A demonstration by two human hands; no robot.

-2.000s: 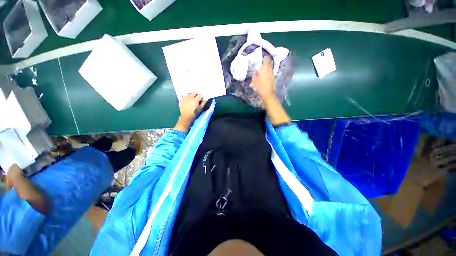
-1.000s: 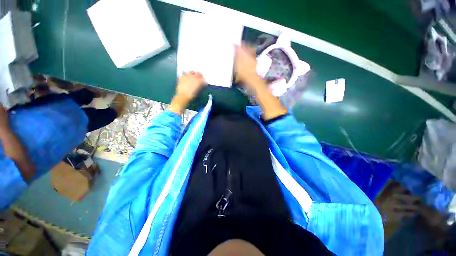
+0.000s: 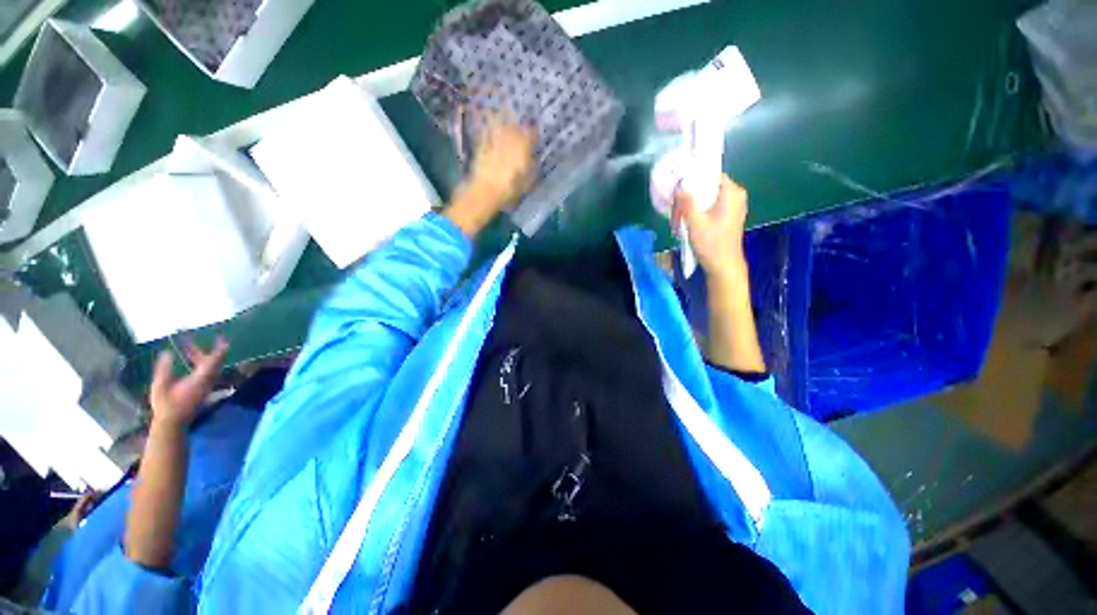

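My left hand lies on the grey patterned wrapping sheet, fingers over its left part; whether it grips it is blurred. The sheet covers something boxy, with a pale edge showing at its lower corner. My right hand holds the white and pale pink headphones by the band, right of the sheet and apart from it. The small white card shows at the upper end of the headphones, partly overlapping them in view.
A closed white box lies left of the sheet. Another white box with a flat panel is further left, near a co-worker's open hand. Open boxes stand at the back left. A blue bin is below the bench edge at right.
My right hand has moved right and now holds the headphones. My left hand has moved from the white box to the patterned sheet. Another white box and a co-worker's raised hand appear at left.
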